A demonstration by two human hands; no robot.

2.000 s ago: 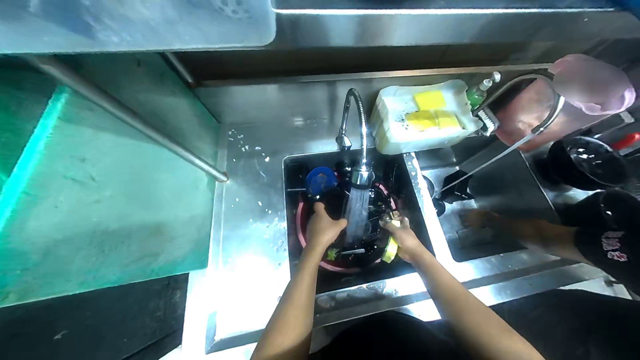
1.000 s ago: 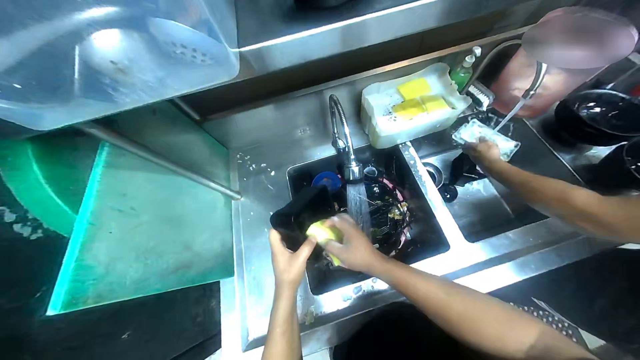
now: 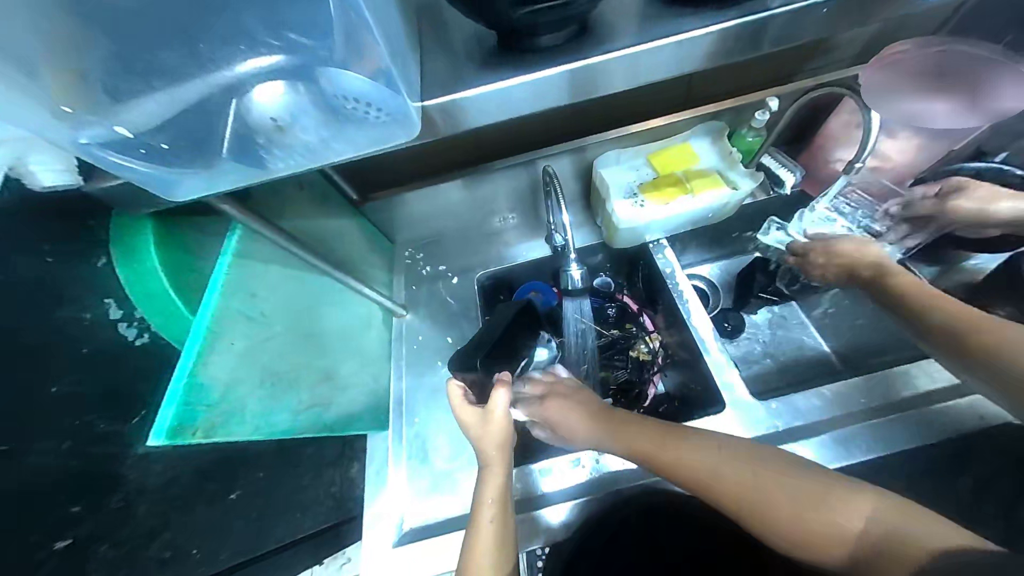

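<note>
My left hand (image 3: 486,414) grips the lower edge of a black rectangular container (image 3: 506,340), tilted over the left side of the sink basin (image 3: 696,392). My right hand (image 3: 560,406) is at the container's right side, fingers closed round something pale or clear that I cannot make out. Water runs from the faucet (image 3: 574,276) just right of the container. Below the stream, the basin holds a pinkish-rimmed round vessel (image 3: 652,320) with dark utensils and food scraps. A blue round item (image 3: 536,294) lies behind the container.
Yellow sponges (image 3: 674,158) rest in a white tub (image 3: 632,224) behind the basin. At the right sink, a co-worker's hands (image 3: 844,258) hold a clear plastic item (image 3: 856,206). A clear bin (image 3: 320,152) overhangs the upper left, above a greenish panel (image 3: 296,352).
Both my hands came from inside the basin to its left side, where the black container came into my left hand. The yellow sponge seen in my right hand a second ago no longer shows.
</note>
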